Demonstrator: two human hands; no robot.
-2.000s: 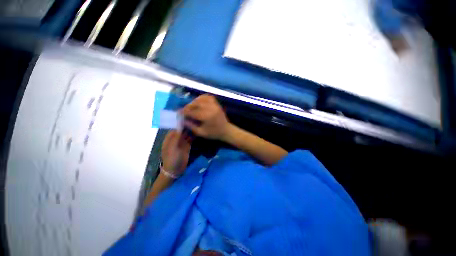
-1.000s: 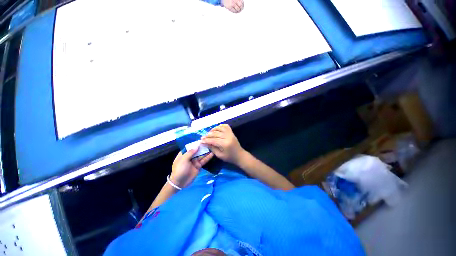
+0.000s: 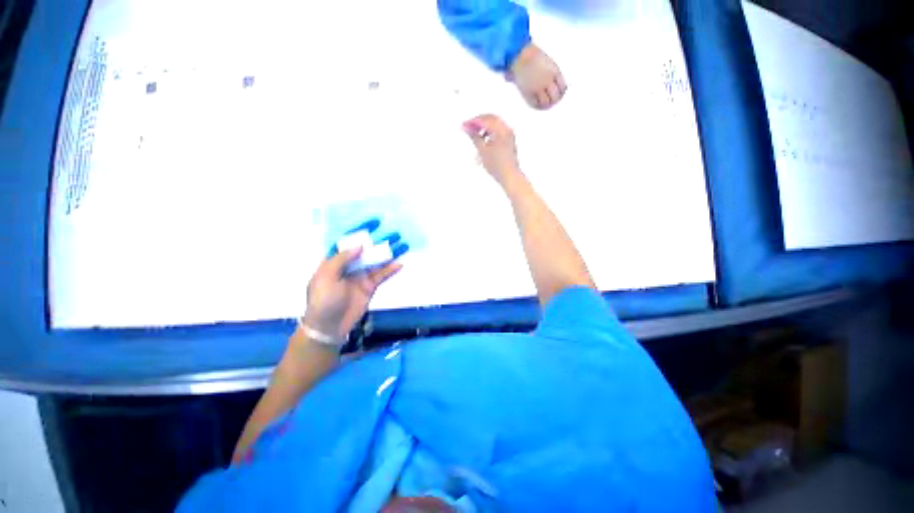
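Note:
My left hand (image 3: 341, 293) holds a blue backing card with white pieces (image 3: 366, 250) over the near part of a large white reflector sheet (image 3: 251, 180). The card's far edge looks pale and see-through. My right hand (image 3: 493, 145) is stretched out over the middle of the sheet, thumb and finger pinched together. Something tiny and pale may be between the fingertips, but it is too small to tell. Small dark square openings (image 3: 249, 82) lie in a row on the sheet, and dense dots show at its left end.
Another person's hand (image 3: 541, 78) in a blue sleeve rests over the sheet, just beyond my right hand. A second white sheet (image 3: 847, 150) lies at the right. Blue padding (image 3: 742, 200) and a metal rail (image 3: 200, 383) edge the sheet. Cardboard (image 3: 822, 396) stands low at the right.
My hands were together at the card near the rail. Now they are apart: the right has reached forward over the sheet, and the left has moved the card over it. The view has shifted.

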